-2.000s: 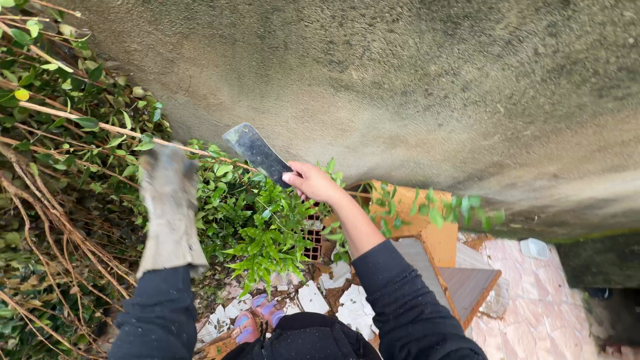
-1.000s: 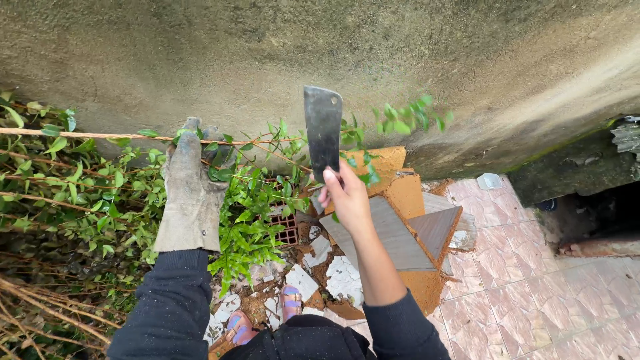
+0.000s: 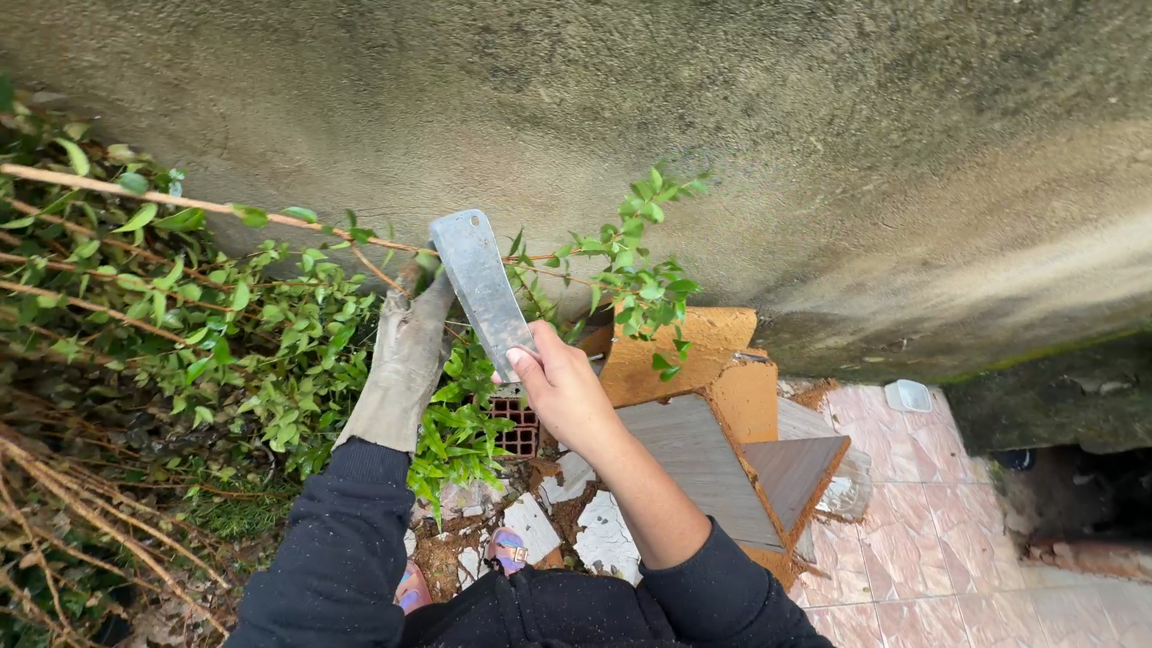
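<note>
My left hand [image 3: 409, 337], in a worn grey-beige work glove, is raised to a leafy branch [image 3: 207, 205] that runs across in front of the wall; its fingertips are closed around the stem, partly behind the blade. A bare right hand, my right hand [image 3: 562, 387], grips the lower end of a metal cleaver [image 3: 481, 283], whose wide blade points up and has a hole near its top corner. The blade crosses in front of the branch, just right of the glove; whether they touch cannot be told. Green leaves [image 3: 643, 270] spread from the branch's end, right of the blade.
A rough concrete wall [image 3: 576, 117] spans the top. Dense shrubs [image 3: 297, 360] and bare stems lie left. Below are a hollow red brick [image 3: 517, 427], broken white tiles [image 3: 607, 531] and broken wood boards [image 3: 693, 454]. A plastic container [image 3: 908, 396] sits on pink floor tiles [image 3: 909, 531].
The gloved left hand has moved from below the branch up to its stem. The cleaver, tilted left and then nearly upright in the earlier frames, now leans left beside the glove.
</note>
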